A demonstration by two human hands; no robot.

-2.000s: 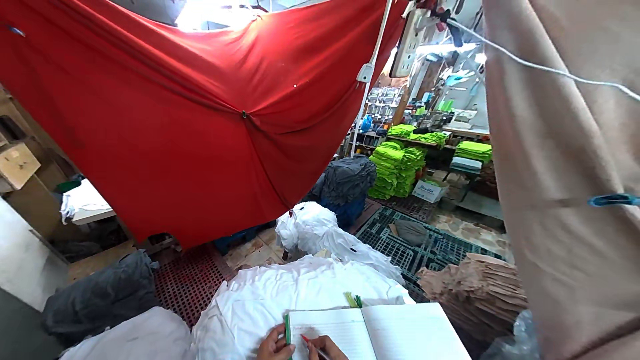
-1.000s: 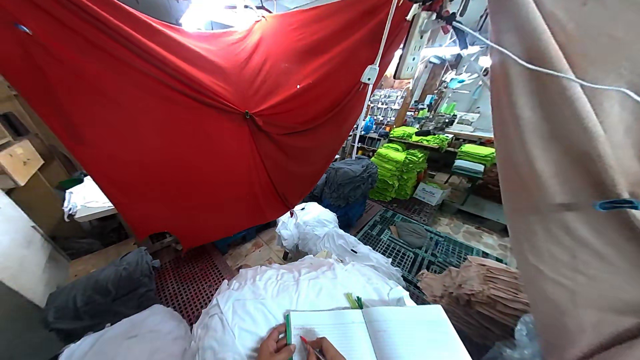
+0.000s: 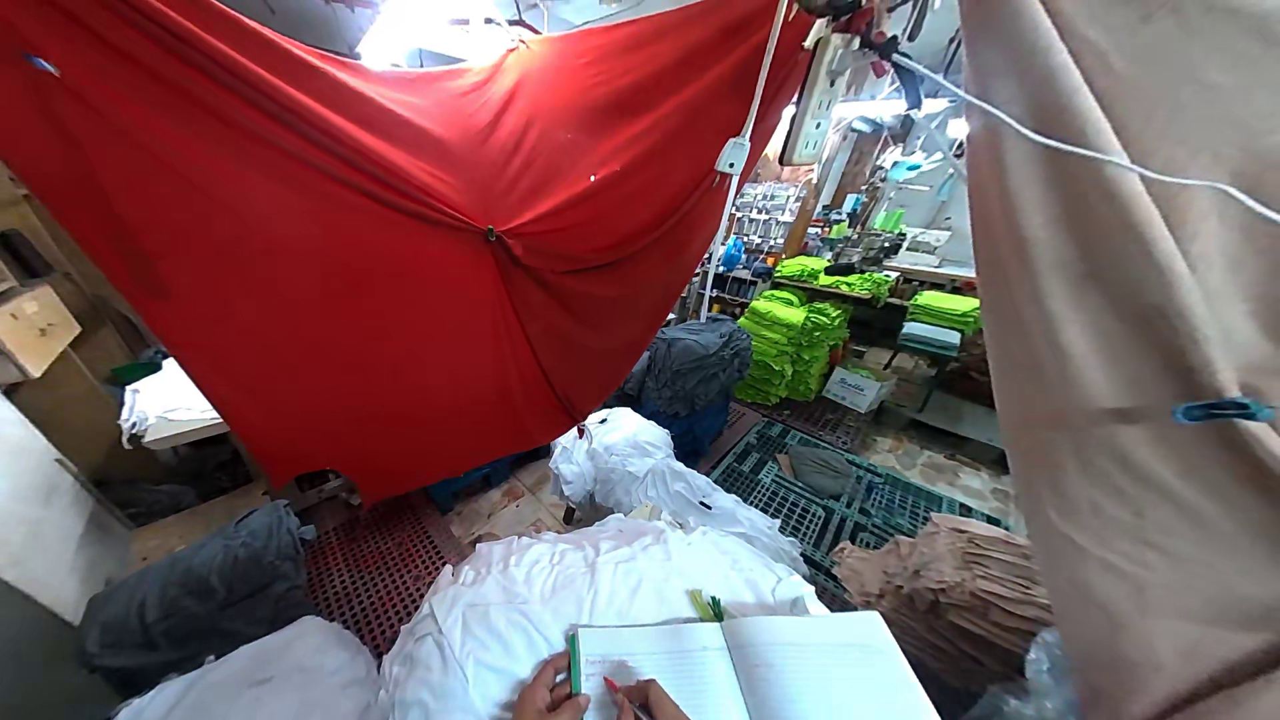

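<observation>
An open lined notebook [image 3: 820, 665] with a green edge lies on a heap of white fabric [image 3: 520, 590] at the bottom of the head view. At its left edge, my left hand [image 3: 550, 690] touches the cover and page. My right hand [image 3: 648, 700] holds a red-tipped pen [image 3: 611, 686] over the left page, where a little writing shows near the top. Green ribbons [image 3: 706, 606] stick out above the notebook's spine.
A red cloth [image 3: 380, 280] hangs ahead, and a beige cloth [image 3: 1120, 350] hangs at the right. Brown stacked fabric [image 3: 950, 590], a grey bundle [image 3: 200, 590] and green plastic pallets [image 3: 790, 480] surround the white heap. Lime-green folded fabric [image 3: 785, 345] stands farther back.
</observation>
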